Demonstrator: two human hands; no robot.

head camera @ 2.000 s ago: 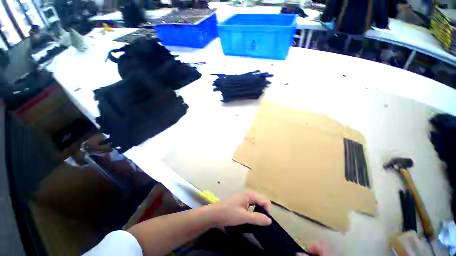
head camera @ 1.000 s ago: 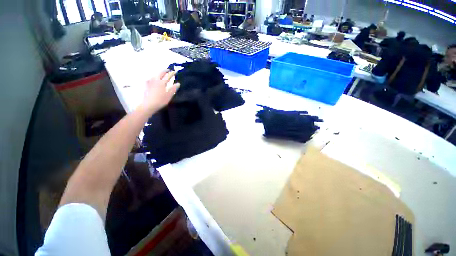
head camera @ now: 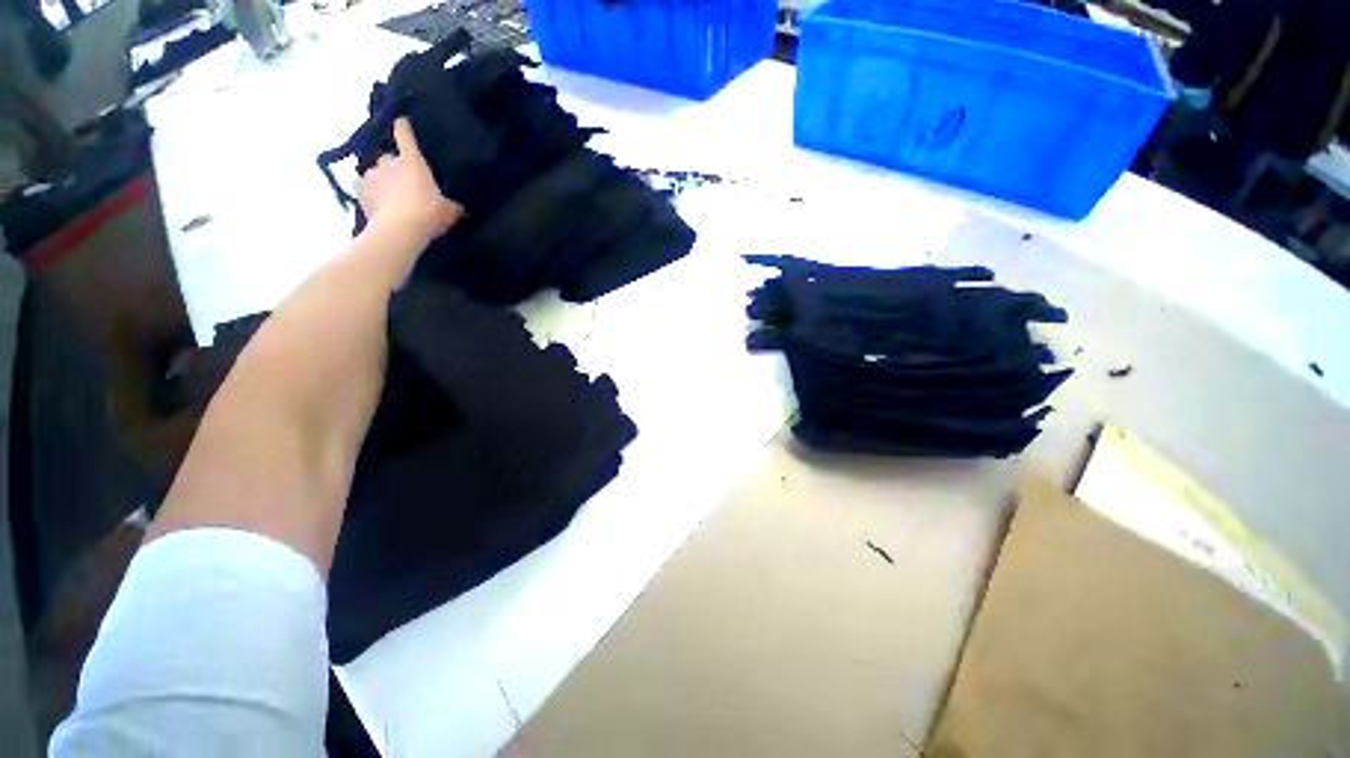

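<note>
My left hand (head camera: 403, 193) reaches far out at the upper left and rests against the left side of a ragged pile of black pieces (head camera: 563, 208). Its fingers are partly hidden in the dark fabric, so whether they grip a piece does not show. A second flat pile of black pieces (head camera: 474, 459) lies nearer, partly under my forearm. My right hand is out of the picture.
A stack of black strap strips (head camera: 911, 356) lies right of centre. The brown cardboard sheet (head camera: 1140, 637) is at the lower right, with a pale yellowish strip (head camera: 1214, 533) behind it. Two blue crates (head camera: 970, 104) stand at the far side. A red-striped box (head camera: 96, 237) is left of the table.
My left hand has moved from the table's near edge to the far black pile and now sits lower against it. The view has turned left and come closer; my right hand has left the picture.
</note>
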